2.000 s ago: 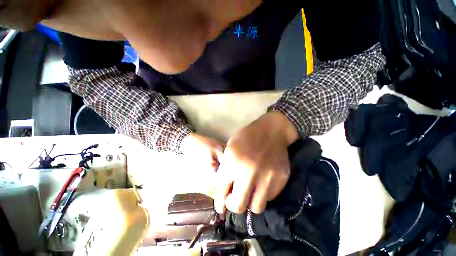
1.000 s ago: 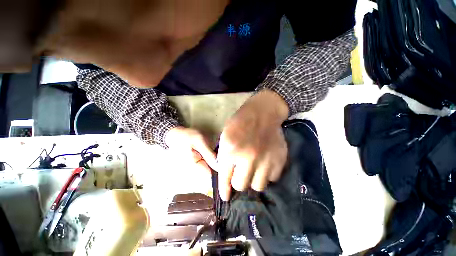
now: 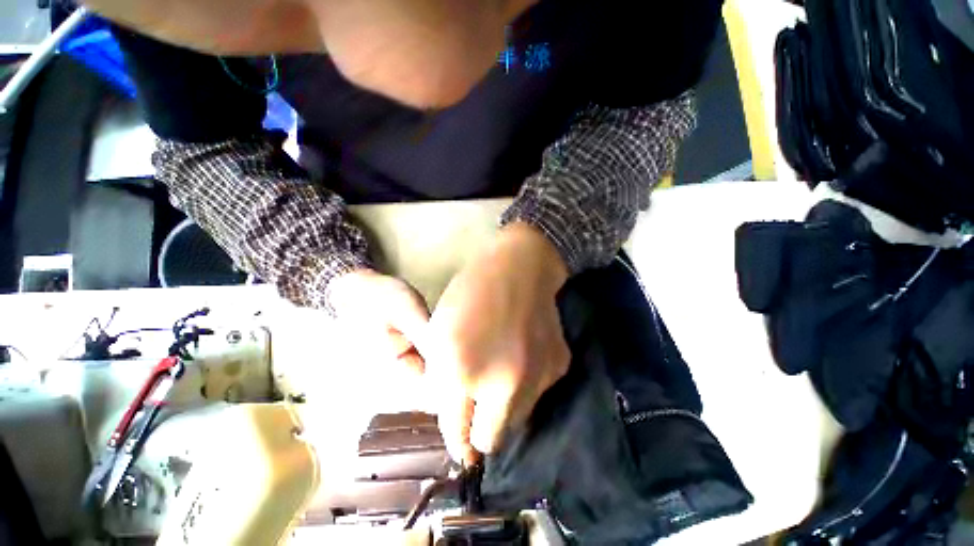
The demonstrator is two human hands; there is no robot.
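Note:
A black bag body panel (image 3: 609, 416) lies on the machine table, its left edge at the dark presser foot area (image 3: 470, 491). A pale zip line crosses its right part. My left hand (image 3: 502, 341), on the picture's right side, rests over the panel's left edge, fingertips together on the cloth just above the presser foot. My right hand (image 3: 379, 309), on the picture's left side, touches my left hand from the side. Its fingertips are partly hidden and glare washes it out, so what it holds cannot be told.
The cream machine head (image 3: 246, 469) is at bottom left, with brown slats (image 3: 406, 432) beside it. Red-handled snips (image 3: 139, 411) lie on the left, below dark thread ends (image 3: 187, 331). Loose black bag pieces (image 3: 844, 299) lie at right, below stacked black panels (image 3: 854, 96).
My left hand has moved left and down, closer to the presser foot. My right hand has shifted slightly left. The panel was bunched, then spread flatter, and its lower right corner now reaches further right.

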